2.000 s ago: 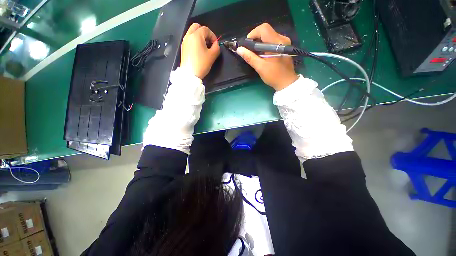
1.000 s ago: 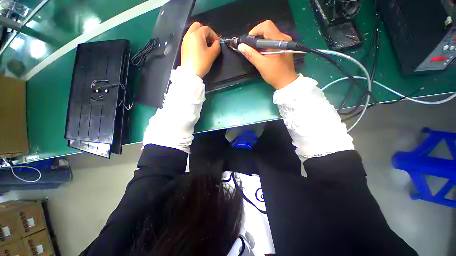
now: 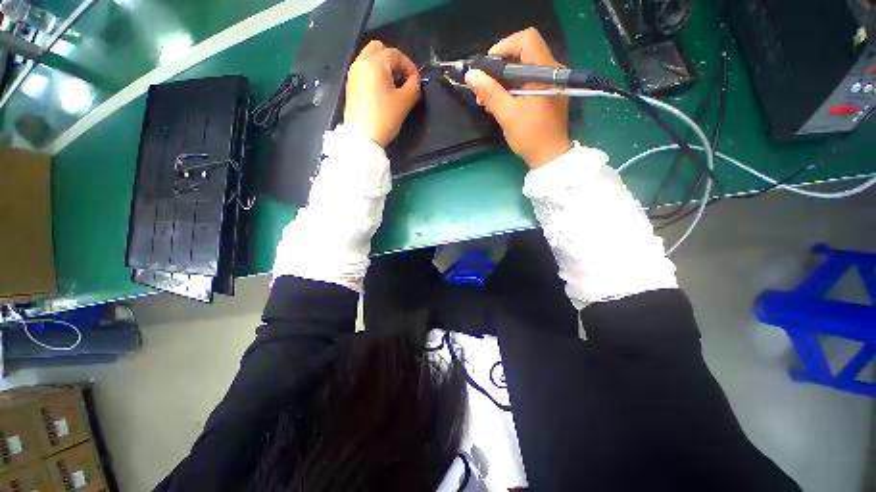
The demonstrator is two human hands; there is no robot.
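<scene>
A black solar panel [image 3: 451, 135] lies on the green bench in front of me. My left hand [image 3: 380, 93] rests over its left part, thumb and fingers pinched on the thin red lead wire [image 3: 420, 71]. My right hand [image 3: 530, 101] holds the dark soldering iron [image 3: 526, 74] like a pen, its tip pointing left and close to the wire. Whether the tip touches the panel cannot be told. A pale feed tube [image 3: 663, 108] runs from the iron to the right.
A stack of panels [image 3: 187, 178] stands at left, beside another dark panel [image 3: 305, 135] with a coiled panel cable [image 3: 279, 100]. At right are the iron stand [image 3: 660, 65] and soldering station [image 3: 805, 72]. A carton [image 3: 25, 223] is far left, a blue stool [image 3: 824, 312] on the floor.
My right hand and the iron have moved slightly up, and the iron lies at a changed angle. A faint whitish wisp shows above the tip. My left hand has barely moved.
</scene>
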